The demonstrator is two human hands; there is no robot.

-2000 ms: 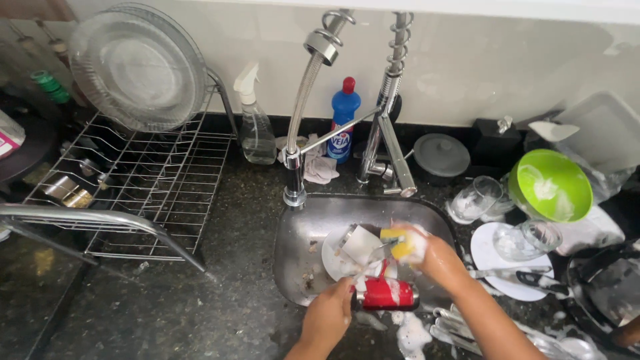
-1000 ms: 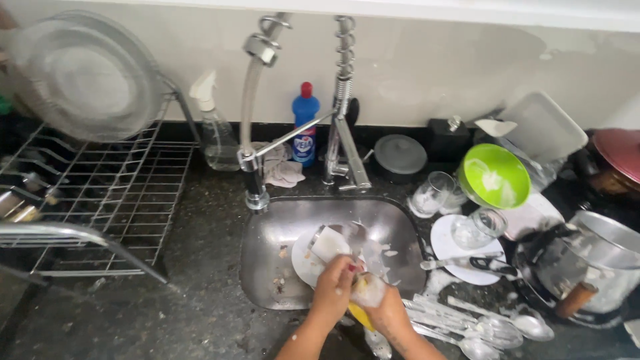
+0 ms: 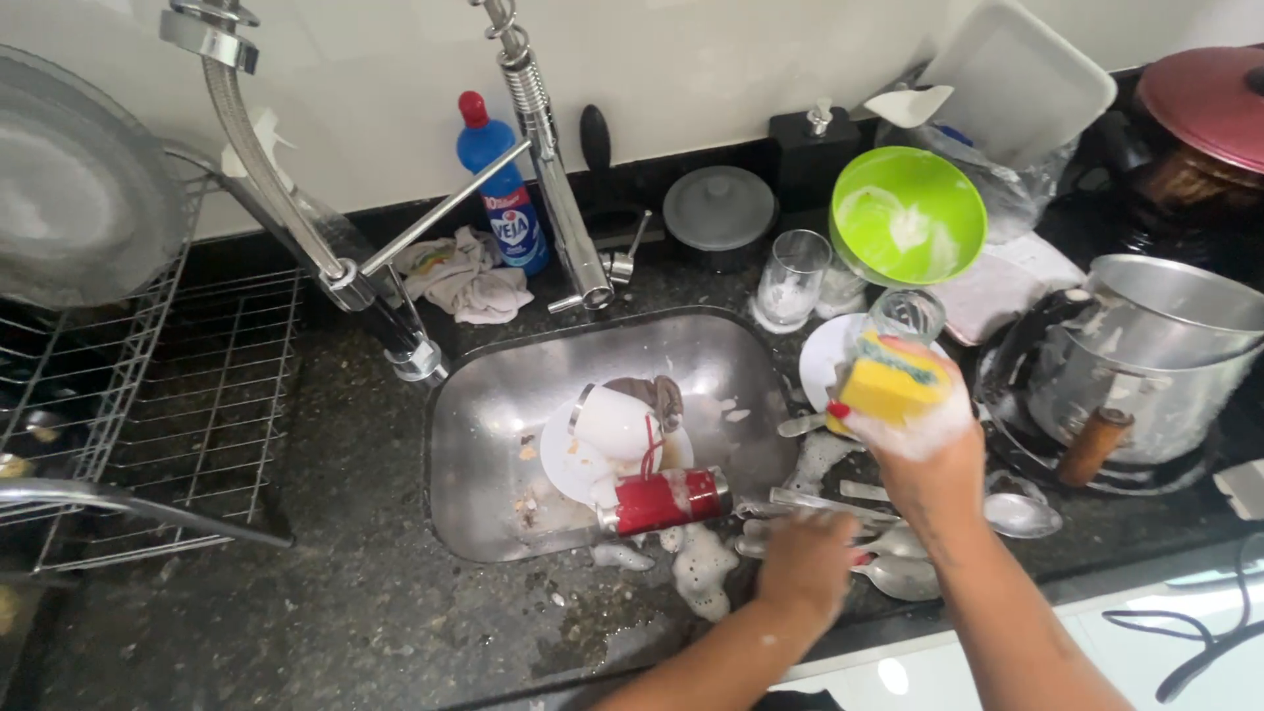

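Observation:
My right hand (image 3: 918,425), covered in foam, grips a yellow and green sponge (image 3: 889,380) above the white plate at the sink's right. My left hand (image 3: 810,558) is over the soapy spoons and other cutlery (image 3: 904,578) on the counter; its fingers are blurred, and whether it holds any of them is unclear. In the steel sink (image 3: 484,444) a soapy red cylinder with metal ends (image 3: 667,501) lies against a white mug (image 3: 614,425), which rests tipped on a white plate (image 3: 558,456). A dark cloth-like thing is behind the mug.
A spring-neck faucet (image 3: 558,178) rises behind the sink, near a blue cleaner bottle (image 3: 502,188) and a rag (image 3: 474,281). A wire dish rack (image 3: 217,395) stands left. To the right are a glass (image 3: 793,276), a green bowl (image 3: 908,215) and a metal pot (image 3: 1136,365).
Both hands have moved right, away from the sink, to the cutlery and plate side. The red cylinder, in my left hand two seconds ago, now lies in the sink. The view has shifted right.

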